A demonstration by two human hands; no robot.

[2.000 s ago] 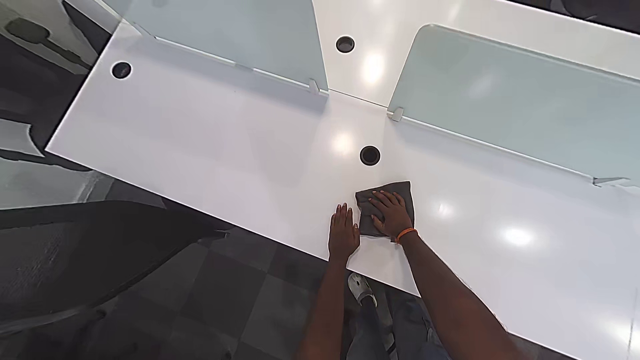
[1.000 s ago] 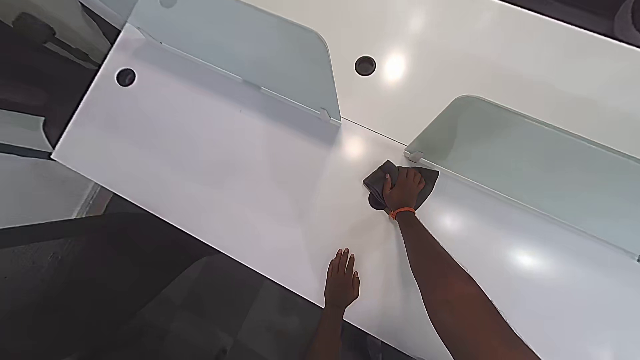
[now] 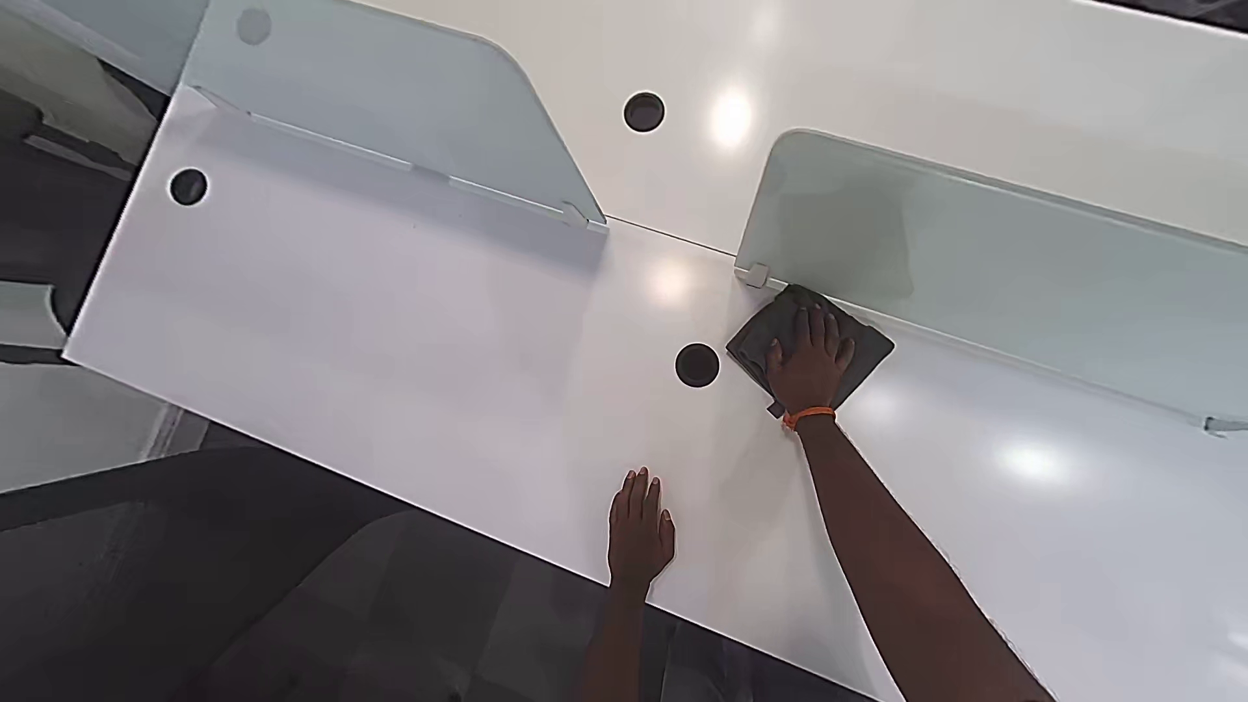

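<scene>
My right hand (image 3: 809,361) presses flat on a dark grey folded cloth (image 3: 866,353) that lies on the white desk (image 3: 439,370), against the foot of the right-hand frosted glass divider (image 3: 975,244). An orange band circles the right wrist. Just left of the cloth is a round black cable hole (image 3: 697,366). My left hand (image 3: 639,531) rests palm down on the desk near its front edge, with nothing in it and its fingers slightly apart.
A second frosted glass divider (image 3: 390,107) stands at the upper left, held by small clips. More cable holes (image 3: 643,112) (image 3: 188,186) show behind and at the left. Dark chairs (image 3: 322,585) stand below the front edge.
My right hand and the cloth have moved from near the front edge, across the cable hole, to the foot of the right divider. The left hand stays near the front edge.
</scene>
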